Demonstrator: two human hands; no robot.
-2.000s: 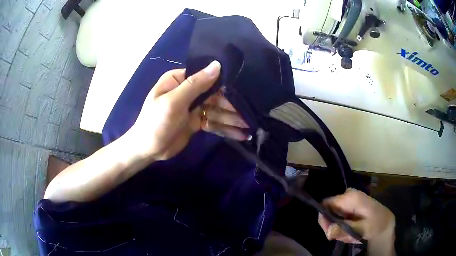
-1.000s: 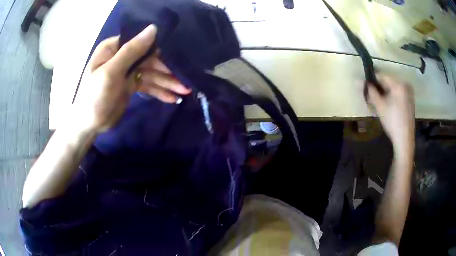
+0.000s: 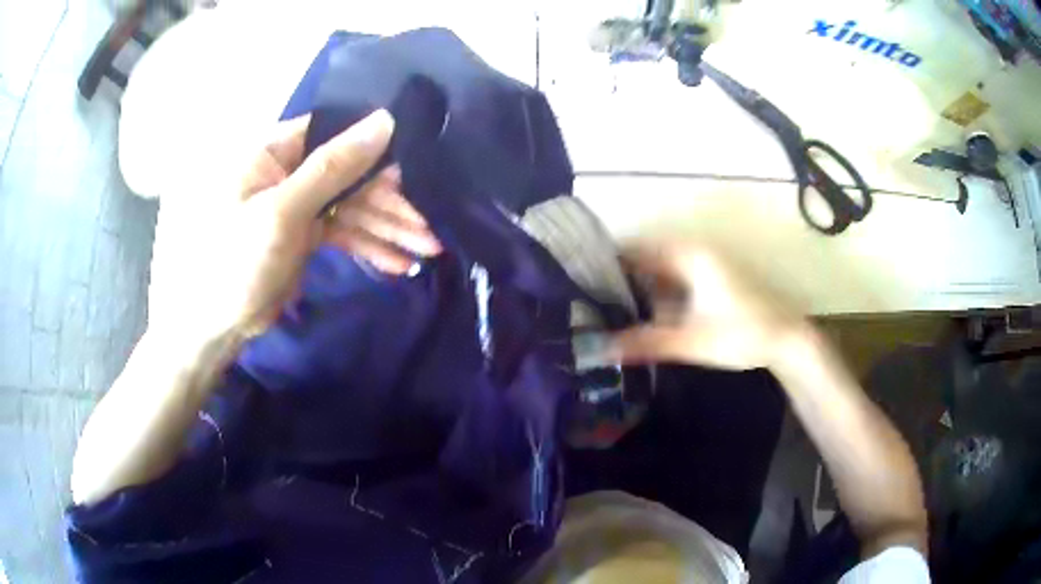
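Observation:
My left hand [image 3: 331,211] grips the upper part of the navy garment [image 3: 400,422], thumb on top and fingers under a fold. The cloth hangs down over my forearm and lap, with white basting threads on it. A pale striped under-layer [image 3: 577,245] shows at its right edge. My right hand [image 3: 685,308] is blurred beside this under-layer, with its fingers at the dark strip; whether it grips it I cannot tell. The black-handled shears [image 3: 828,188] lie on the table, blades pointing up and left.
The cream sewing machine [image 3: 913,86] with blue "ximto" lettering stands at the upper right. The table's front edge [image 3: 890,299] runs to the right. A white rounded seat [image 3: 171,114] and a dark chair part [image 3: 114,51] are at the upper left. Dark space lies below the table.
My right hand has let go of the shears, now on the table, and has moved left to the garment's right edge. My left hand keeps its hold on the cloth.

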